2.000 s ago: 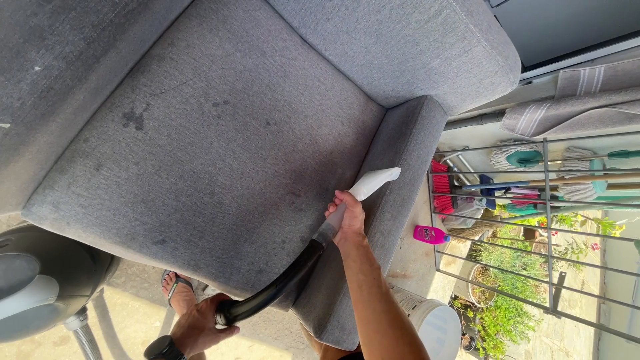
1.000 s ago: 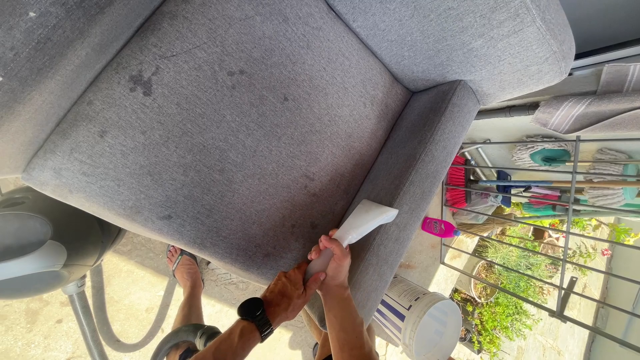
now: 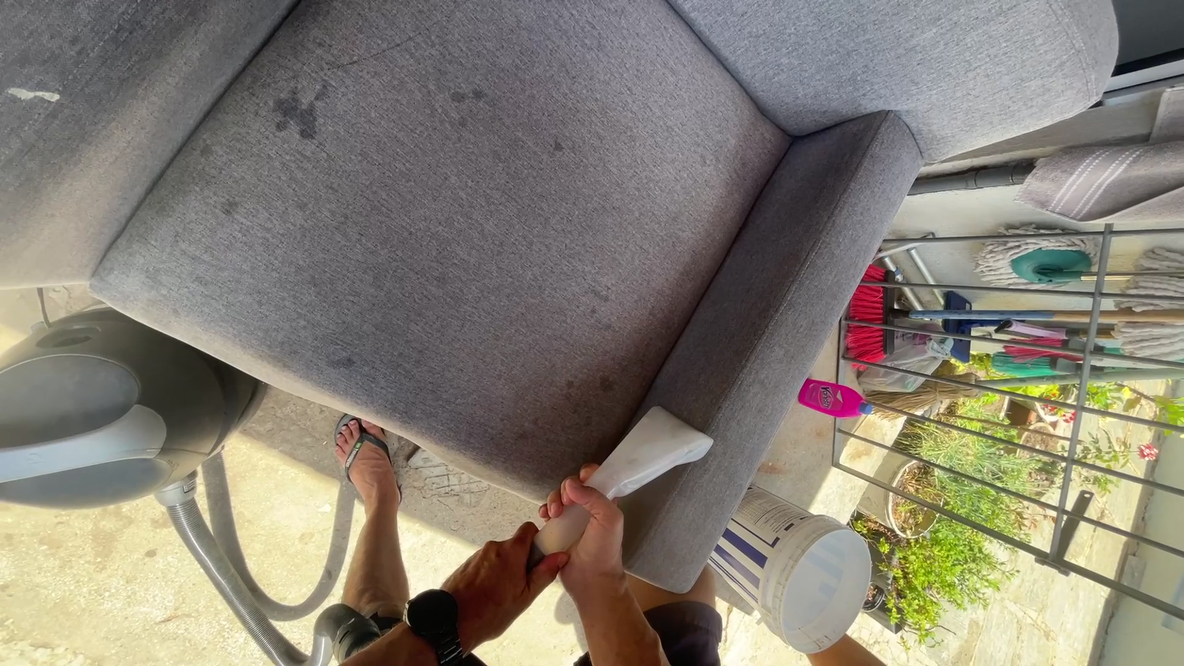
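Observation:
A white vacuum cleaner nozzle [image 3: 652, 453] lies over the inner edge of the grey fabric armrest [image 3: 777, 305], beside the stained seat cushion [image 3: 481, 231]. My right hand [image 3: 592, 532] is wrapped around its narrow neck. Just behind, my left hand [image 3: 504, 578], with a black watch at the wrist, grips the lower end of the same piece. The grey vacuum cleaner [image 3: 120, 407] stands at the left, with its ribbed hose [image 3: 222, 564] running down to the bottom edge. The joint between hose and nozzle is mostly hidden by my left hand and forearm.
A white bucket [image 3: 814, 583] stands beside the armrest, near a pink bottle [image 3: 832, 398]. Behind a metal rack [image 3: 1091, 351] are a red broom [image 3: 868, 314], mops and potted plants [image 3: 962, 555]. My sandalled foot [image 3: 370, 453] is on the floor near the hose.
My left hand has shifted from the black curved tube to the nozzle's lower end, close behind my right hand. The nozzle has moved towards the front end of the armrest.

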